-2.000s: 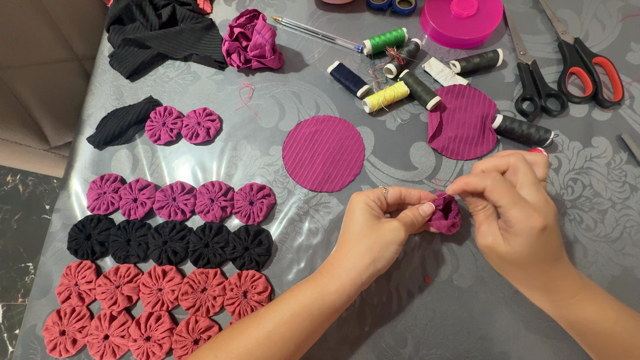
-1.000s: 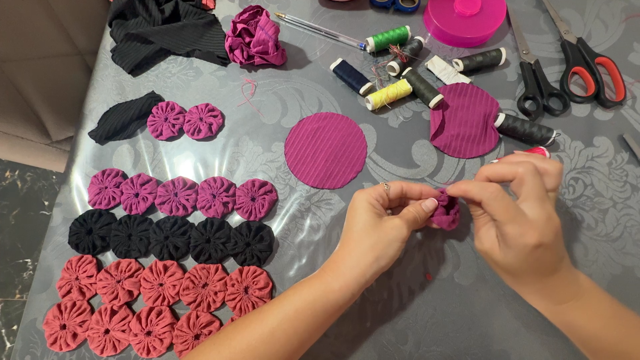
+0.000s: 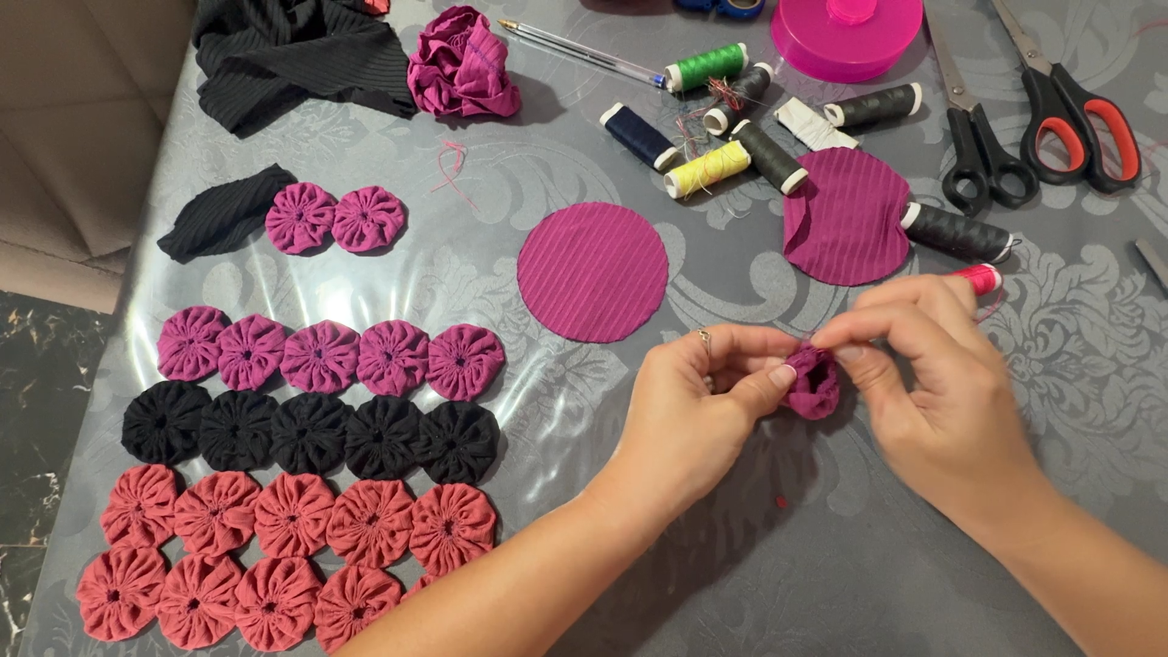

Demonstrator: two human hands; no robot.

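My left hand (image 3: pixel 698 401) pinches a small gathered piece of magenta fabric (image 3: pixel 812 392) at its left edge; the piece has a dark opening in its middle. Thumb and forefinger of my right hand (image 3: pixel 922 374) are closed together at its top edge; whether they grip cloth, thread or a needle cannot be told. A flat magenta fabric circle (image 3: pixel 593 272) lies to the left of the hands. Another magenta circle (image 3: pixel 847 219), with a folded edge, lies beyond them. A red thread spool (image 3: pixel 978 279) shows partly behind my right hand.
Rows of magenta (image 3: pixel 319 356), black (image 3: pixel 312 431) and coral gathered fabric rosettes (image 3: pixel 294 516) lie at left, partly behind my left forearm. Thread spools (image 3: pixel 707 170), a pen (image 3: pixel 584 55), a pink round case (image 3: pixel 844 36) and scissors (image 3: pixel 976 164) lie at the back. Black cloth (image 3: pixel 301 64) is bunched at back left.
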